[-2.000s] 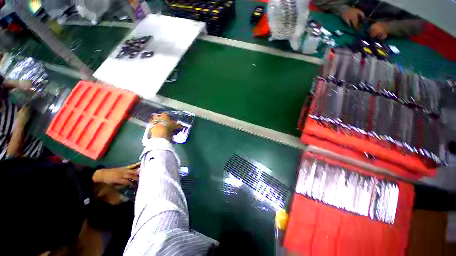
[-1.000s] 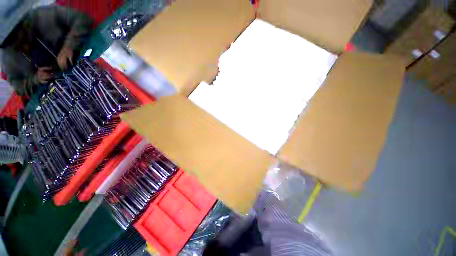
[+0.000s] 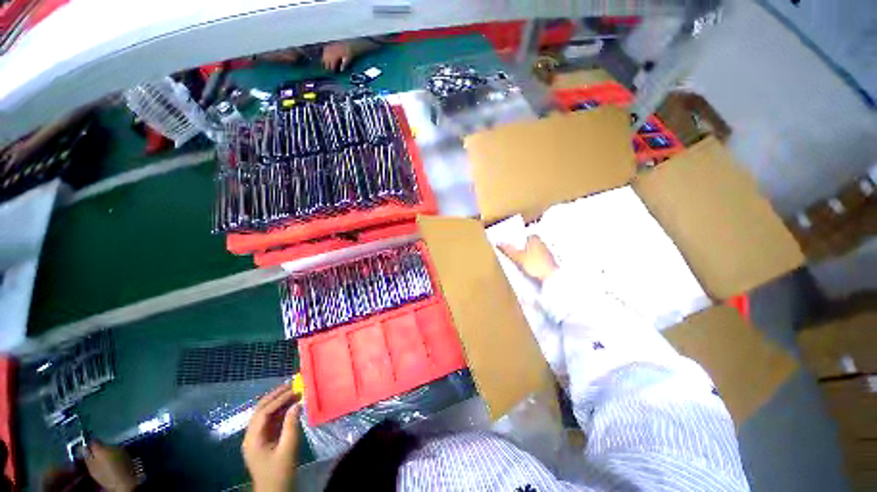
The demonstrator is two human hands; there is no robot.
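Note:
My right hand [image 3: 531, 258] is inside the open carton [image 3: 492, 327], fingertips on the white sleeves [image 3: 615, 245] near its left side; I cannot tell if it grips one. My left hand [image 3: 273, 437] is at the bottom, beside the yellow piece [image 3: 298, 384] at the tray's left edge, with fingers bent, thumb apart and nothing seen in it. The red slotted tray [image 3: 383, 360] holds a row of upright silver and dark frames [image 3: 358, 291] at its back; its front compartments show bare red.
Stacked full red trays [image 3: 332, 237] stand behind the working tray. A black grid sheet [image 3: 236, 363] lies left of it. Crinkled clear film [image 3: 361, 423] lies along its front. Another person's hand [image 3: 108, 468] is at bottom left; more hands [image 3: 343, 55] work across the bench.
The view has swung from the bench to the carton and back partway. My right hand, earlier reaching over the bench at the left, is now in the carton. My left hand has come into view.

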